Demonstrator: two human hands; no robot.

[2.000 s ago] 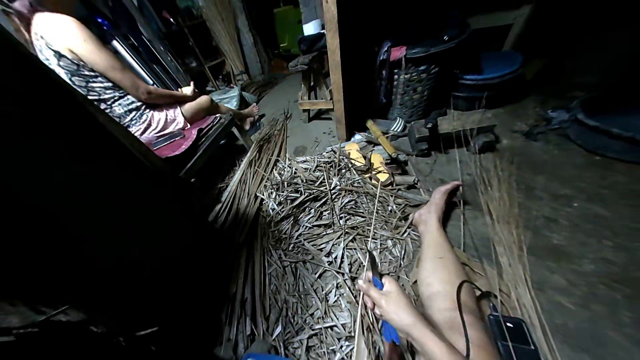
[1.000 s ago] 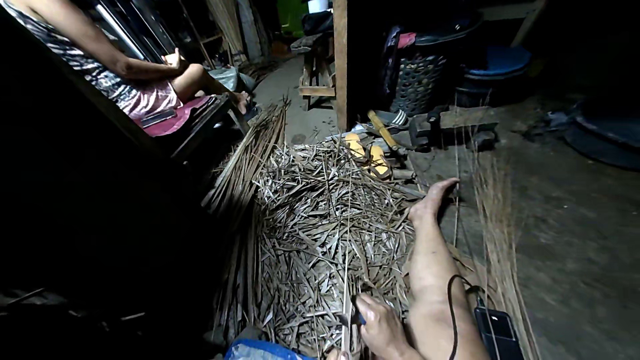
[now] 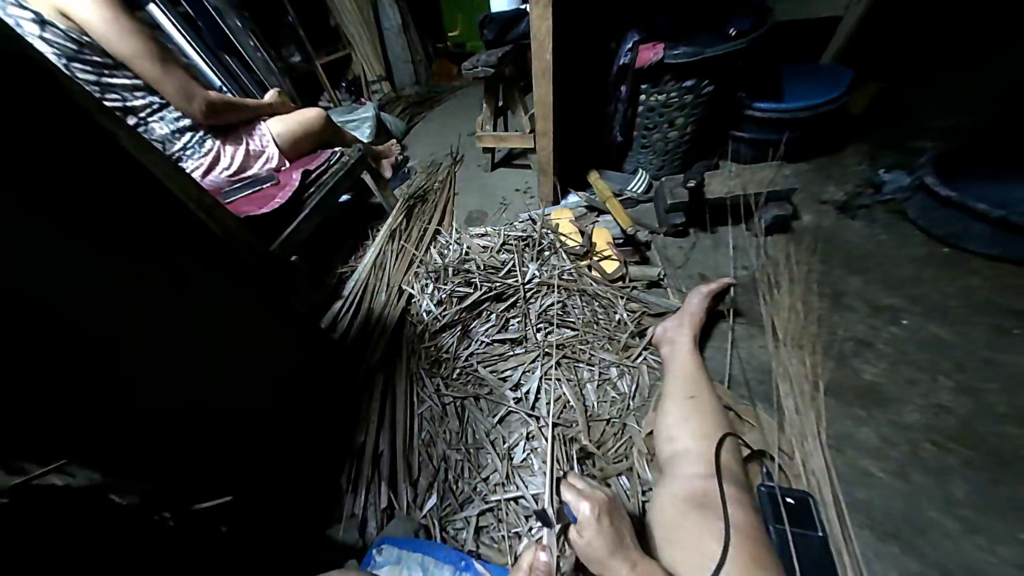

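My right hand (image 3: 600,524), at the bottom centre, is closed on a knife with a blue handle (image 3: 569,513); its dark blade (image 3: 545,518) lies against a long thin dried leaf strip (image 3: 550,432). Just left of it, my left hand (image 3: 534,562) pinches the lower end of that strip, mostly cut off by the frame's edge. A thick layer of dried leaf scraps (image 3: 496,352) spreads beneath both hands. At its left lies a bundle of long dry leaves (image 3: 400,248). Thin bare ribs (image 3: 792,344) stand in a sheaf to the right of my leg.
My bare leg (image 3: 692,416) stretches along the right, beside a black phone-like device (image 3: 796,524) with a cable. Yellow flip-flops (image 3: 606,254) lie beyond the scraps, near a wooden post (image 3: 542,104). Another person (image 3: 192,104) sits on a bench at upper left. A woven basket (image 3: 668,120) stands behind.
The knife hand has come down from higher on the strip toward the bottom edge. My left hand, out of sight two seconds ago, now shows beside it at the strip's lower end.
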